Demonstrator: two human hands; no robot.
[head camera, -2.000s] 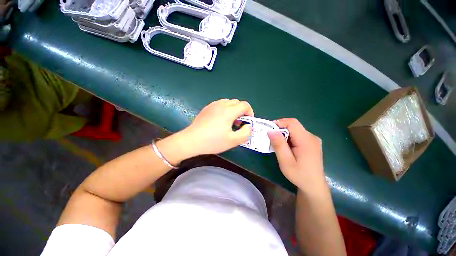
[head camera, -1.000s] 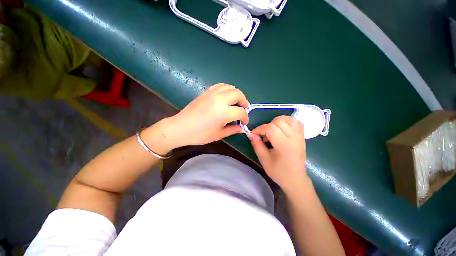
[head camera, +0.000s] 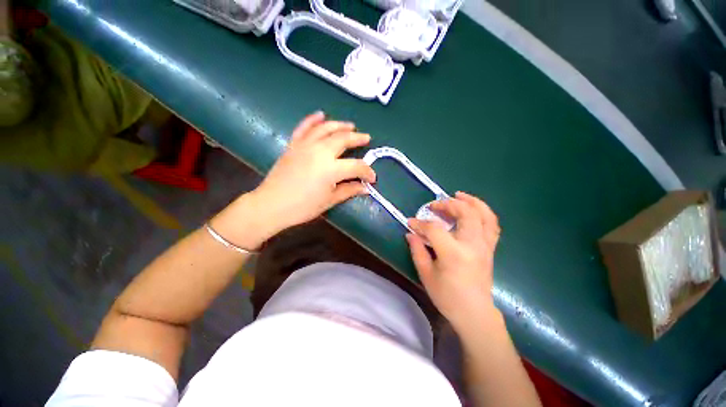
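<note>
A white housing frame (head camera: 404, 171) lies at a slant near the front edge of the green bench, its open loop toward the upper left and its round end (head camera: 432, 215) toward the lower right. My left hand (head camera: 312, 173) is at the loop end, thumb and finger touching the rim, the other fingers spread. My right hand (head camera: 458, 250) covers much of the round end, with its fingertips on the frame's lower rim. Whether a clear strip is under the right fingertips is hidden.
More white frames (head camera: 368, 73) lie at the top, with a stack (head camera: 239, 14) left of them. An open cardboard box (head camera: 629, 274) of shiny clear pieces stands at the right. A pale line (head camera: 589, 97) crosses the bench. A person's olive clothing (head camera: 87, 103) shows at the left.
The frame has turned from nearly level to a slant. My left fingers have opened out, and my right hand has moved from the loop end to the round end. The view has shifted slightly.
</note>
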